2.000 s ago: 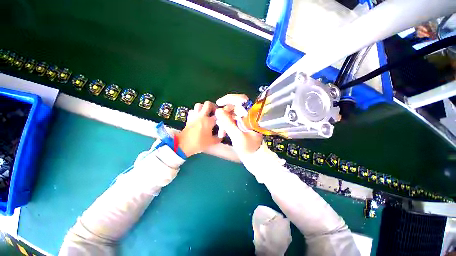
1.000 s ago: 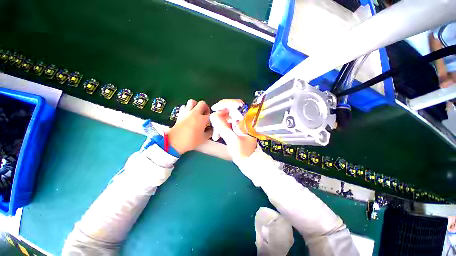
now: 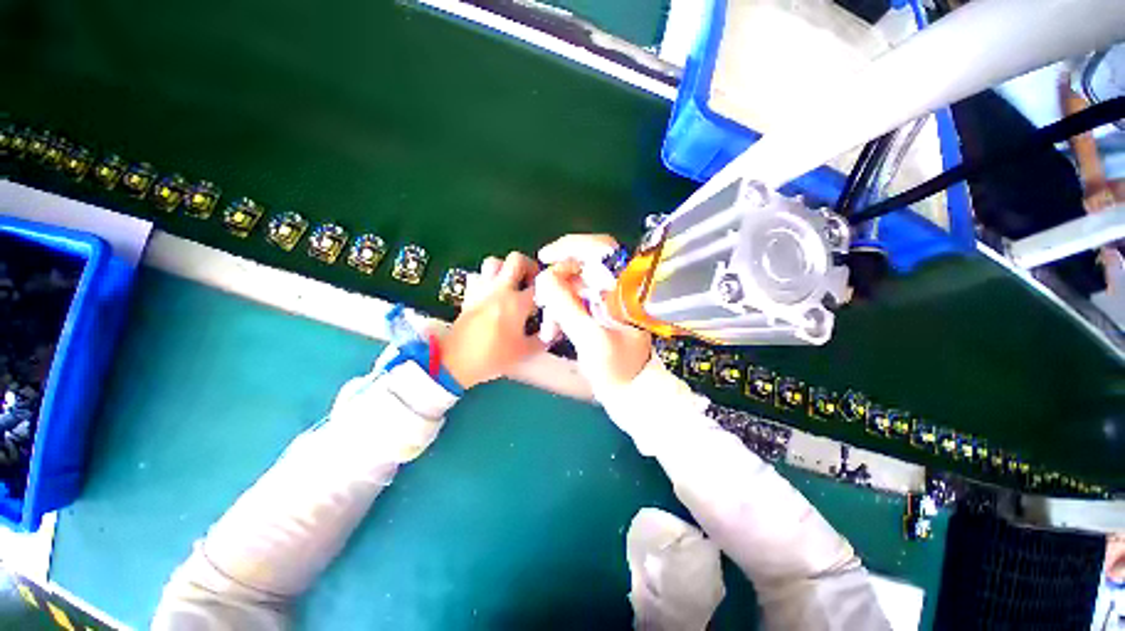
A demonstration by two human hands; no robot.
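Small black-and-yellow electronic parts [image 3: 411, 263] stand in a long row on the green conveyor belt [image 3: 309, 111]. My left hand [image 3: 491, 323] is at the belt's near edge, just right of the nearest parts of the left row, fingers bent; what is under its fingertips is hidden. My right hand [image 3: 590, 308] is close beside it, at the orange-yellow mount [image 3: 637, 291] of the silver pneumatic cylinder [image 3: 740, 265]. Its fingers are bent around something small and dark blue, mostly hidden. A blue band with a red edge [image 3: 420, 351] is on my left wrist.
A blue bin [image 3: 77, 370] of dark pieces is at left. A blue tote [image 3: 697, 136] lies across the belt. A white tube and black hose cross the upper right. Loose dark parts [image 3: 746, 434] lie on the near rail. Black trays [image 3: 1018, 573] are at lower right. A person's arm shows at far right.
Over the last second both hands have shifted slightly right. The row of parts on the belt has moved slightly right. The cylinder appears a little further right in view.
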